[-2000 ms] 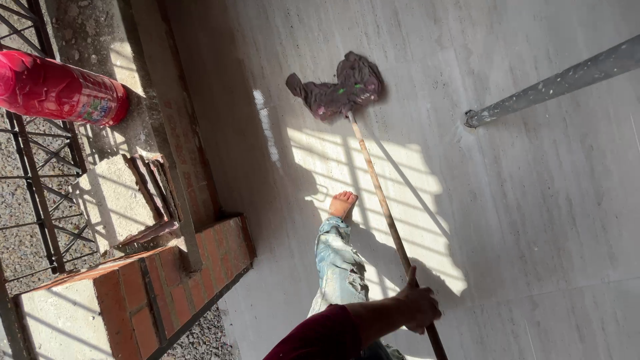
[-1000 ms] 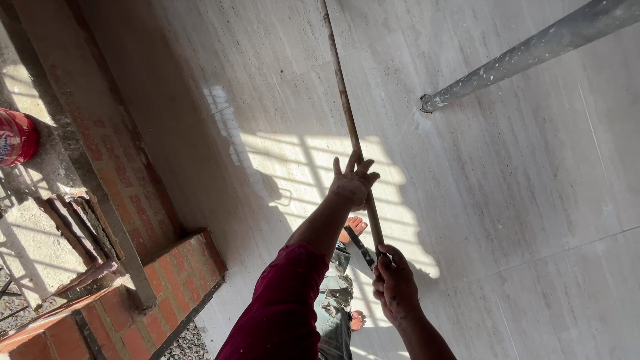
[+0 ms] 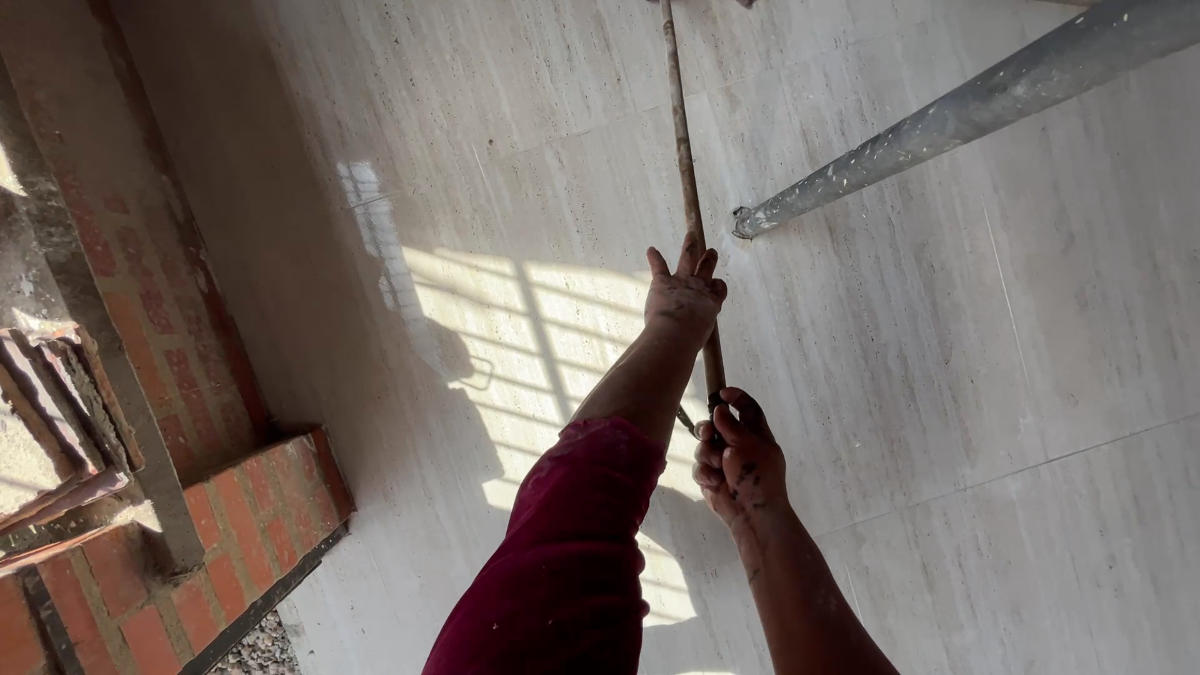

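My left hand, below a maroon sleeve, lies loosely around a long wooden handle, some fingers extended. Lower down, my right hand is closed around the same handle near its lower visible end; dark marks show on this hand. A thin dark piece sticks out beside the right fingers; what it is cannot be told. The handle runs up to the top edge, where only a sliver of dark cloth shows. Beneath is a pale, streaked tile floor.
A grey, paint-specked pole meets the floor right of the handle. On the left stand a brick wall and a low brick ledge, with broken masonry pieces beside them. Gravel shows at the lower left.
Two seconds ago one hand showed on the handle; now both do. The dark cloth at the handle's far end has mostly left view, as has the red bottle. The view has shifted.
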